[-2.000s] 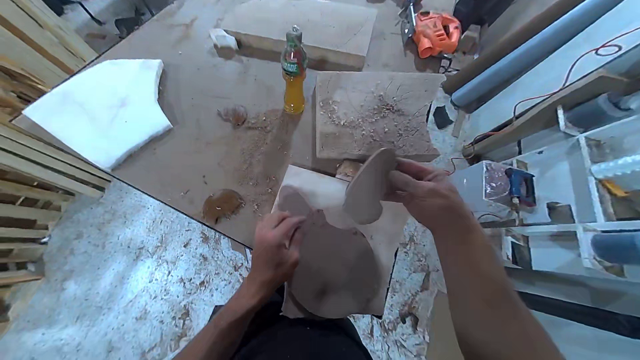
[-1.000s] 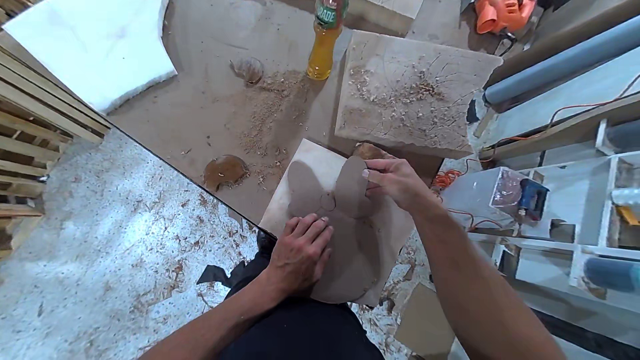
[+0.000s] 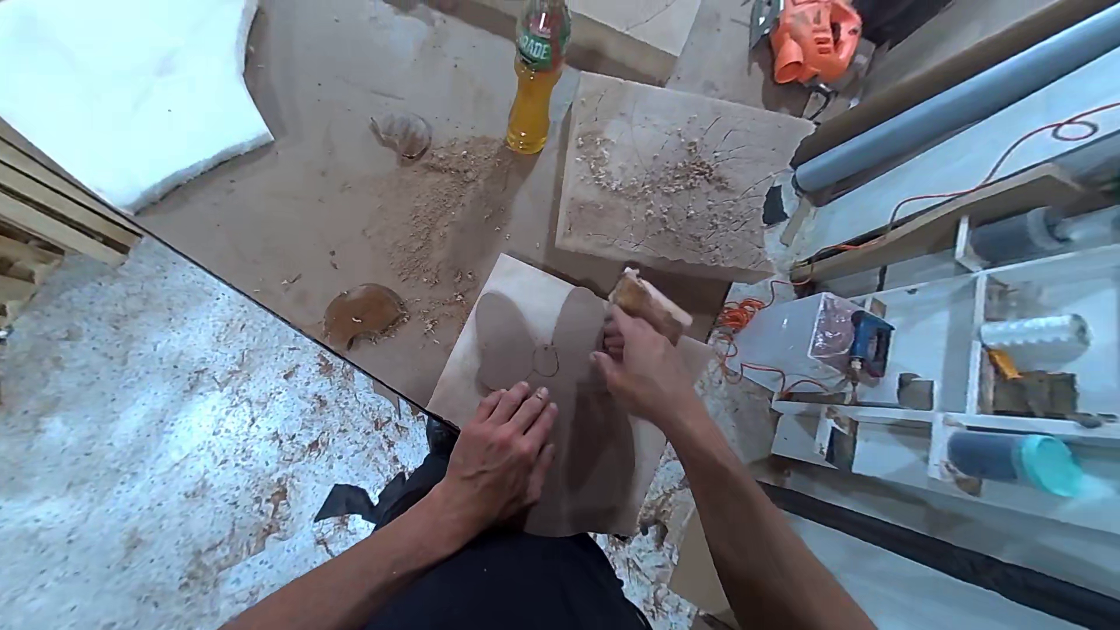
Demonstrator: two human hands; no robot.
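Note:
A light wooden board [image 3: 457, 374] lies at the table's near edge, partly over my lap. On it lie flat brown cutouts: a left rounded lobe [image 3: 506, 337], a right rounded lobe [image 3: 577, 325] and a large rounded piece [image 3: 604, 437]; a small outlined loop [image 3: 545, 360] shows between the lobes. My left hand [image 3: 503, 451] rests palm down on the lower cutout, fingers spread. To the right of the right lobe, my right hand [image 3: 647, 363] has its fingers curled around a rough, bark-edged piece of wood [image 3: 649, 302]; the hand partly hides it.
Beyond the board are a thick slab [image 3: 665, 175] with wood chips, a drink bottle [image 3: 531, 92] and sawdust [image 3: 446, 201]. A brown resin-like piece [image 3: 363, 313] lies left, white padding [image 3: 122, 87] farther left. An orange power tool [image 3: 815, 42] is far right, above shelving [image 3: 954, 350].
The right lobe, held raised in my right hand two seconds ago, lies flat on the board. My right hand has let go of it and taken hold of the wood piece.

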